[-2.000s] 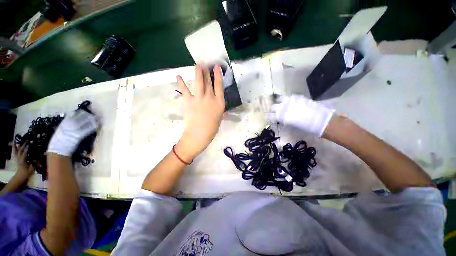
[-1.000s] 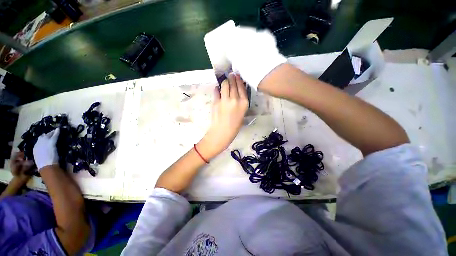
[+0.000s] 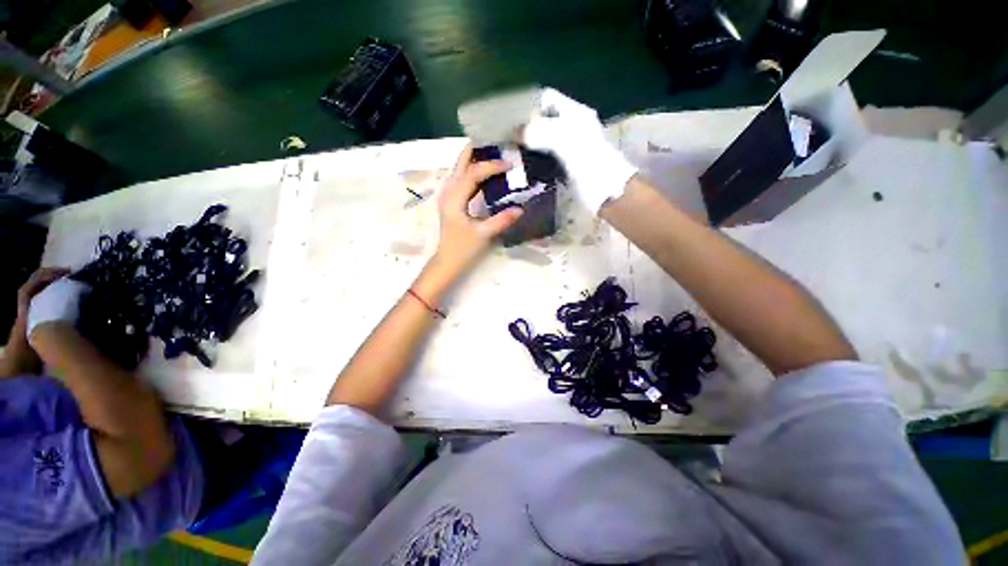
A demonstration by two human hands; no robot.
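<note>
A black packaging box (image 3: pixel 528 221) stands open on the bench's far side, its white lid flap (image 3: pixel 497 115) raised and a white patch showing in its mouth. My bare left hand (image 3: pixel 470 205) grips the box's left side, thumb across the near side. My gloved right hand (image 3: pixel 573 142) is at the flap's right edge, fingers closed on it. A loose heap of coiled black USB charging cables (image 3: pixel 625 356) lies between my arms, touched by neither hand.
A second open box (image 3: pixel 743 175) lies tilted at right. Black boxes (image 3: pixel 370 86) sit on the green conveyor (image 3: pixel 475 44). At left, a person in purple (image 3: pixel 94 442) has hands at another cable heap (image 3: pixel 177 282).
My right hand has moved from over the box mouth to the flap's right edge. My left hand has opened around the box side. Boxes on the conveyor have shifted right.
</note>
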